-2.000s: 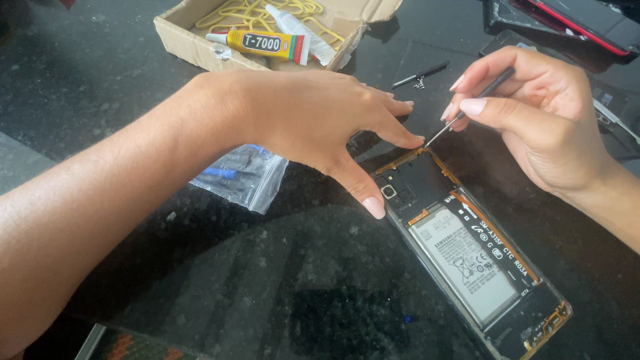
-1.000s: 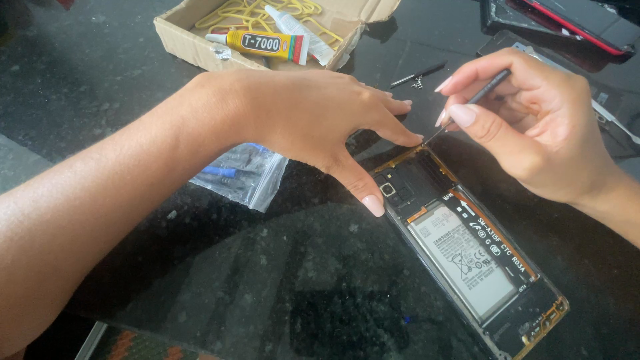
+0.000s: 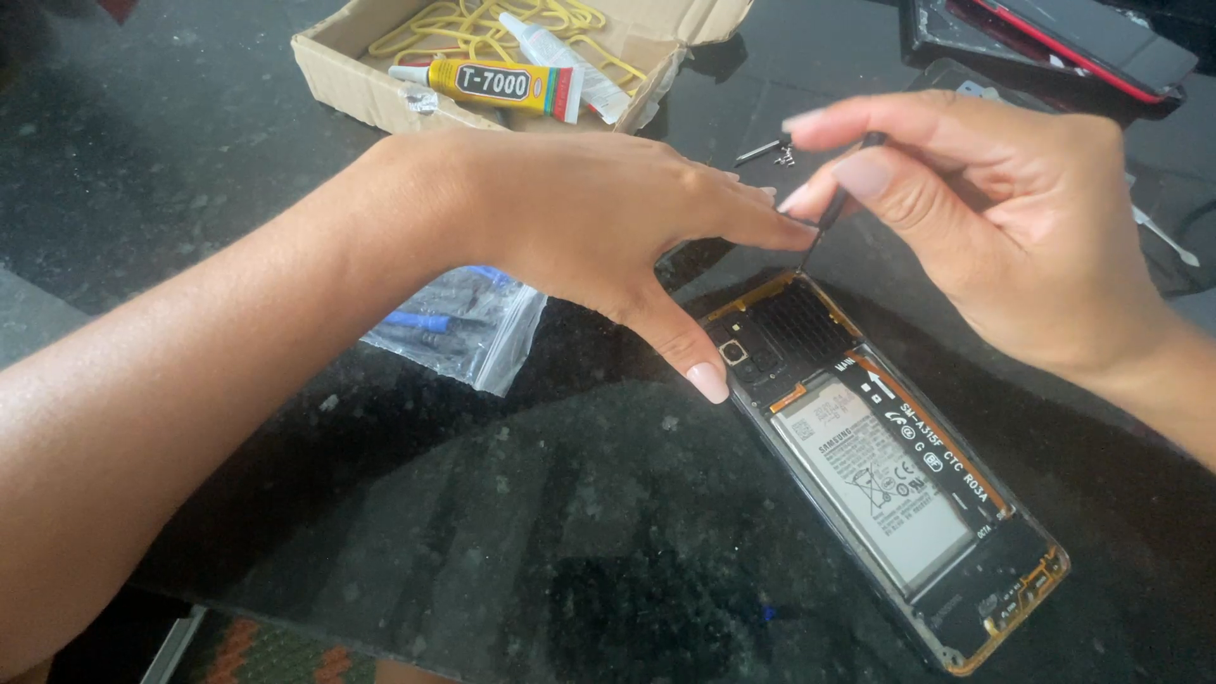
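An opened smartphone (image 3: 760, 399) lies aslant on the dark stone surface, its battery (image 3: 879, 484) and camera showing. My left hand (image 3: 589, 209) steadies its top end, the thumb on the left edge beside the camera and the fingers beyond the top. Between thumb and fingertips my right hand (image 3: 1007, 209) holds a thin dark screwdriver (image 3: 833, 207), its tip at the phone's top right corner. Whether the tip sits in a screw is too small to tell.
Behind my left hand stands an open cardboard box (image 3: 351, 85) with a yellow glue tube (image 3: 494, 84) and yellow bands. Small screws (image 3: 785, 154) lie beyond my fingers. A plastic bag (image 3: 475, 328) is under my left wrist. A red-edged phone (image 3: 1092, 47) lies at the back right.
My right hand has shifted a little and the screwdriver stands more upright at the phone's top corner than two seconds ago. My left hand has stayed in place.
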